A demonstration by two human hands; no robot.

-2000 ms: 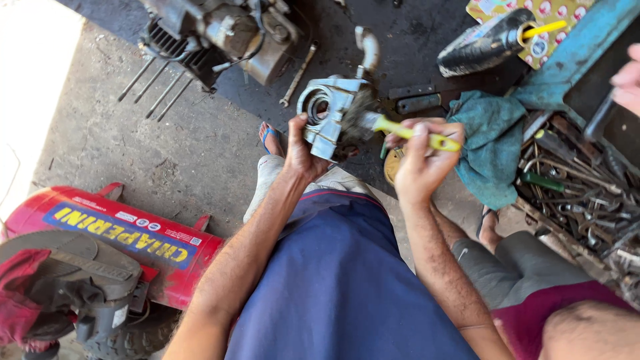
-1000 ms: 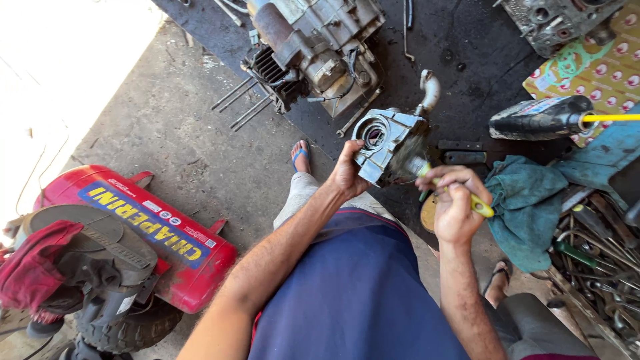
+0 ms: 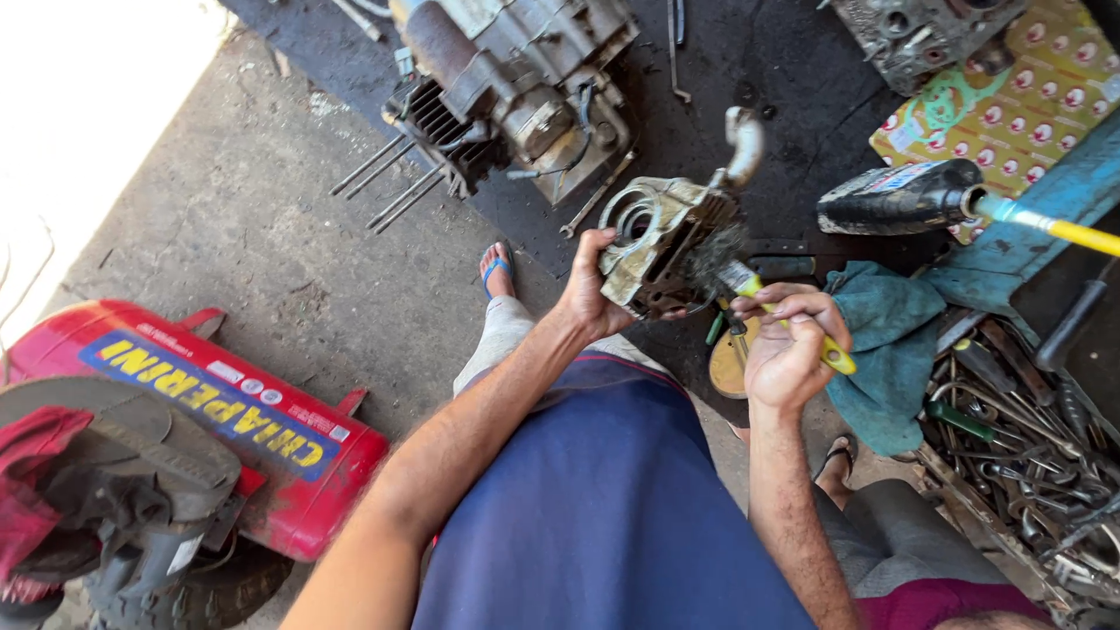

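A metal engine cylinder head [image 3: 669, 241] with a curved pipe stub on top is gripped at its left edge by my left hand [image 3: 595, 284], with the thumb near its round opening. My right hand [image 3: 792, 341] holds a paintbrush by its yellow handle [image 3: 838, 354]. The brush's dark, blurred bristles [image 3: 717, 254] lie against the ribbed right side of the part. Close behind the right hand hangs a teal rag [image 3: 888, 350].
An engine block [image 3: 525, 79] and a wrench [image 3: 599, 194] lie on the dark bench. Right are a black bottle [image 3: 901, 197] with a yellow-handled brush, a gasket sheet [image 3: 1032, 96] and piled tools [image 3: 1024, 455]. A red air tank [image 3: 210, 411] stands left; another person's leg [image 3: 910, 534] is lower right.
The view has shifted noticeably. The part in my left hand has turned, showing more of its ribbed side. Another person's hand, at the right edge two seconds ago, is out of view.
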